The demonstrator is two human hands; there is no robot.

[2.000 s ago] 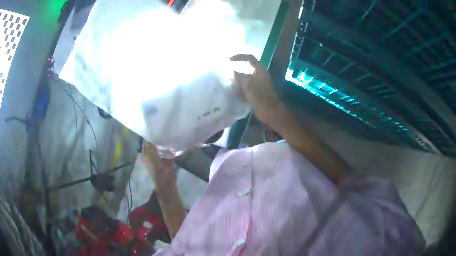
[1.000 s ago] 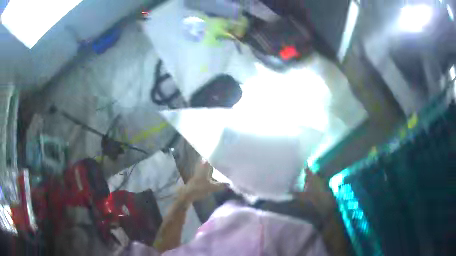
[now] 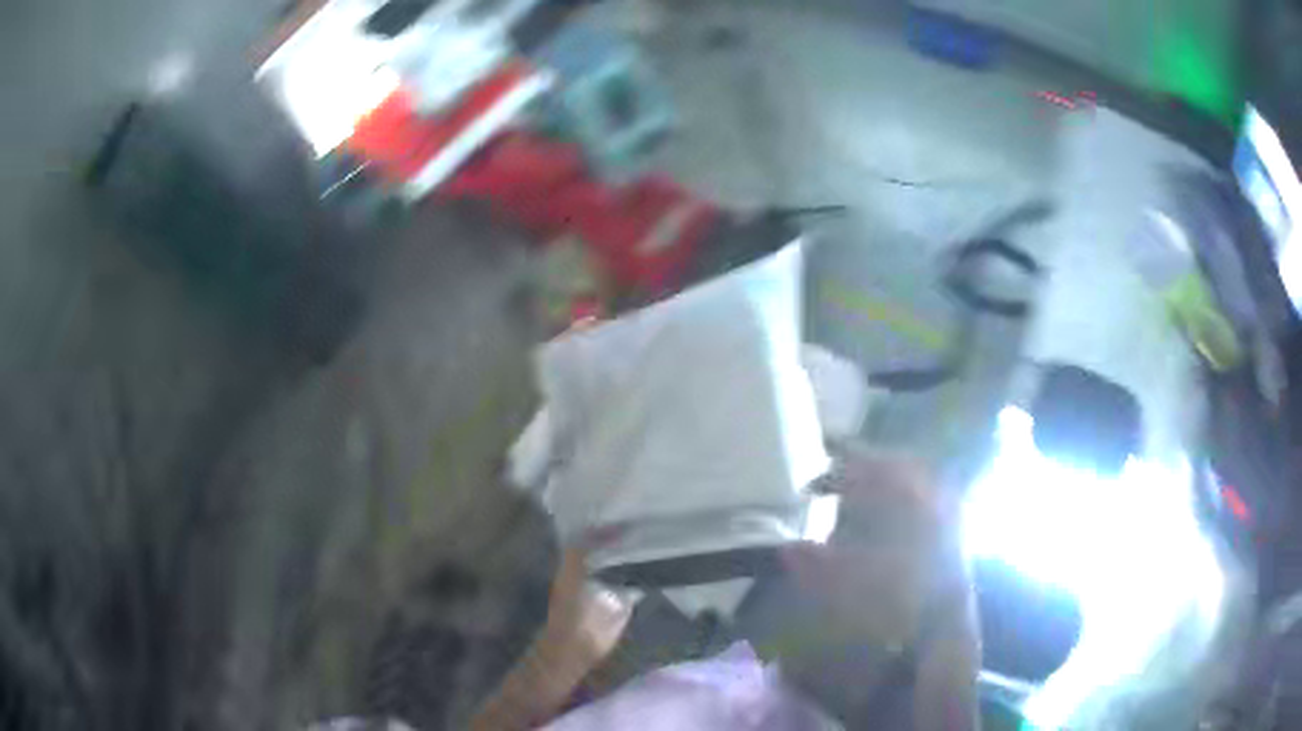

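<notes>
A white boxy unit (image 3: pixel 678 414) is in front of my chest, with a dark strip along its near edge. Pale loose material, like a bag, sticks out at both sides. My left hand (image 3: pixel 578 607) grips its near left corner. My right hand (image 3: pixel 864 528) is blurred and holds its right side. The fingers under the unit are hidden.
A red robot arm (image 3: pixel 564 193) is beyond the unit at upper left. At right, a white bench (image 3: pixel 1099 200) bears a lime-green cloth (image 3: pixel 1207 321), a dark rounded object (image 3: pixel 1085 414) and strong white glare. A black cable (image 3: pixel 992 271) lies beside the bench.
My view has turned left: the robot arm has shifted from lower left to upper left, and the bench and glare to the right. The unit stays between my hands and now shows higher.
</notes>
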